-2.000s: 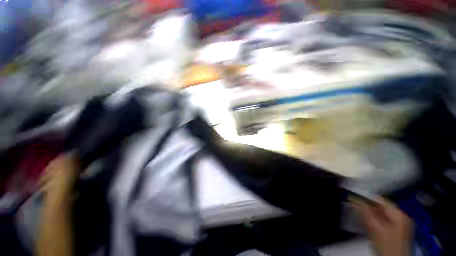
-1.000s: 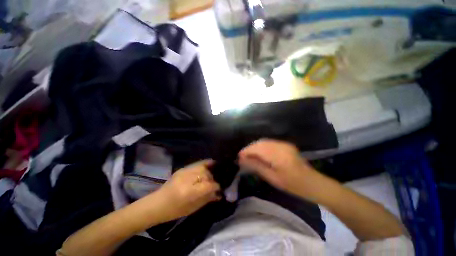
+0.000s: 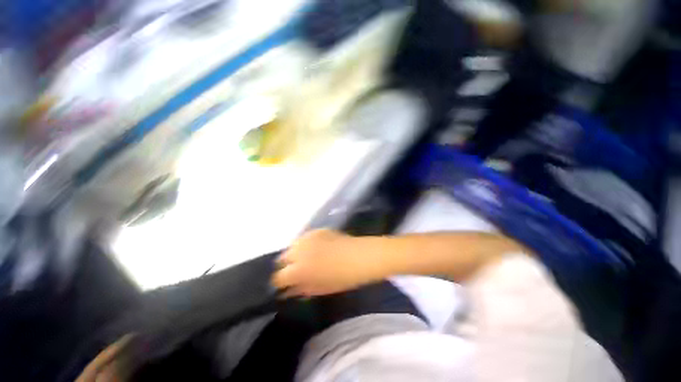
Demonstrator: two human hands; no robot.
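The frame is blurred. My right hand [image 3: 317, 262] is closed on the end of a black sleeve or leg [image 3: 216, 298], at the front edge of the white machine bed [image 3: 239, 216]. The black piece runs from there down to the lower left. My left hand [image 3: 108, 362] is cut off by the bottom edge at the lower left and lies against the black fabric; its grip cannot be made out. The needle and presser foot area is too blurred to tell.
The white sewing machine [image 3: 216, 89] with its blue stripe crosses the upper left. Yellow-green snips [image 3: 263, 143] lie under its arm. A blue crate [image 3: 515, 201] stands at the right, with black and white garments [image 3: 605, 198] by it.
The view has swung to the right, so the machine shows further left and the crate more fully. The hands have moved apart, with the black piece stretched between them along the table edge.
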